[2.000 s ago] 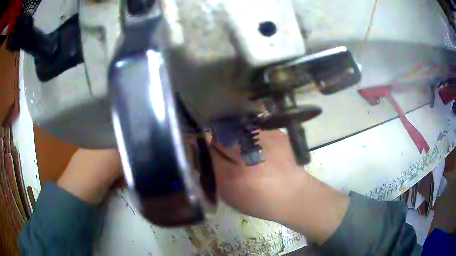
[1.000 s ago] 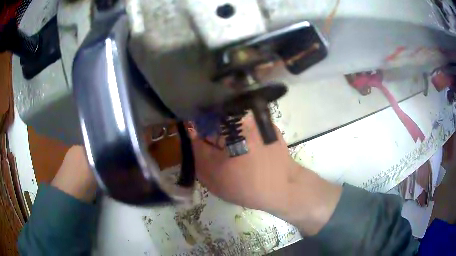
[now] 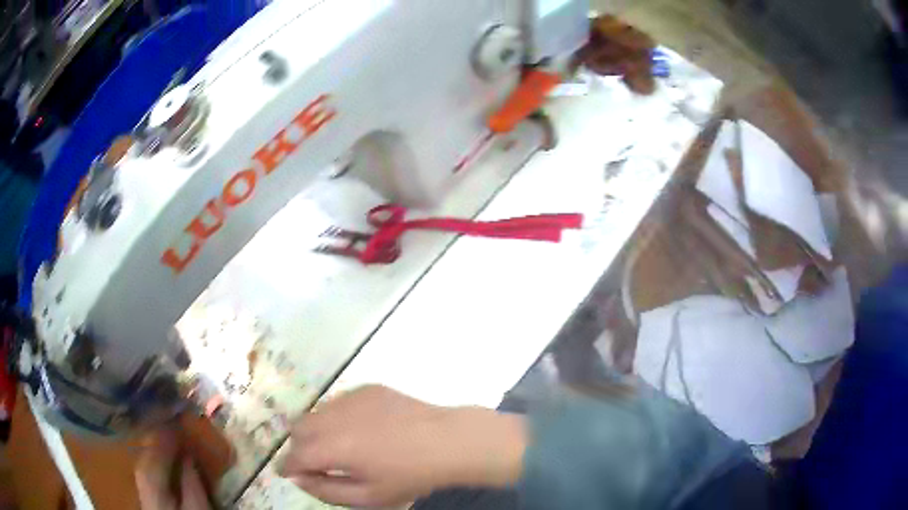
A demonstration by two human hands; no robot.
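Observation:
A tan-brown leather panel (image 3: 100, 468) lies under the head of the white sewing machine (image 3: 329, 120) at the lower left. My left hand (image 3: 169, 473) is cut off by the bottom edge; its visible fingers are on the panel beside the machine head. The needle area is blurred and partly hidden. My right hand (image 3: 388, 448) is low over the front of the table, right of the panel and apart from it. Its fingers are curled together, and no held thing can be made out.
Snips with red-wrapped handles (image 3: 381, 239) and a long red strip lie on the machine bed under the arm. An orange tab (image 3: 526, 100) is near the arm's base. White-backed pieces (image 3: 742, 364) are piled at the right. A blue bin (image 3: 110, 90) stands behind the machine.
The view has swung right and back from the machine head, now showing its arm and the pile at right. My right hand has left the needle area; my left fingers remain at the panel.

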